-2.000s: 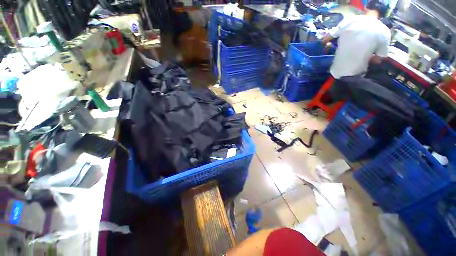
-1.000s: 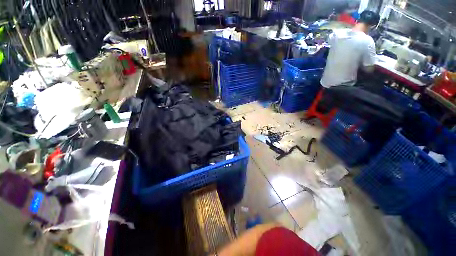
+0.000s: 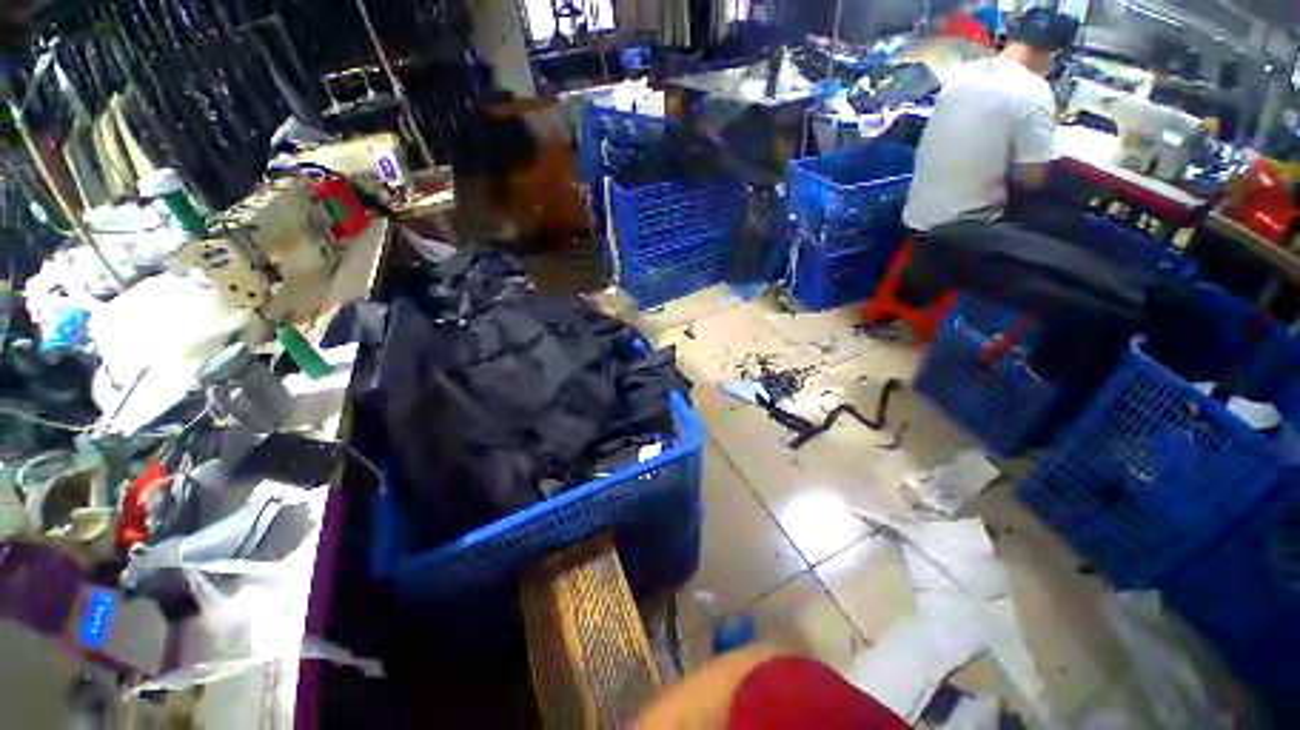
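No hand shows clearly. At the bottom edge, a red sleeve or cloth [image 3: 813, 696] with bare skin beside it is cut off by the frame; I cannot tell which body part it is. Nearest in front is a blue plastic basket [image 3: 570, 525] heaped with dark cloth [image 3: 499, 374]. A ridged wooden piece [image 3: 587, 628] stands against the basket's near side. To the left, a white sewing table [image 3: 271, 628] carries pale cloth scraps [image 3: 214, 549] and a purple-and-cream machine part with a lit blue display [image 3: 97, 618].
A person in a white shirt [image 3: 981, 143] sits on a red stool [image 3: 907, 292] at the back right. Blue baskets [image 3: 1169, 471] stand along the right. White scraps [image 3: 955, 571] and a black strip [image 3: 841, 418] lie on the tiled floor. Dark garments hang at the back left.
The view has shifted slightly, showing more of the room's back than two seconds ago. The seated person is more upright. The basket and its cloth look unchanged.
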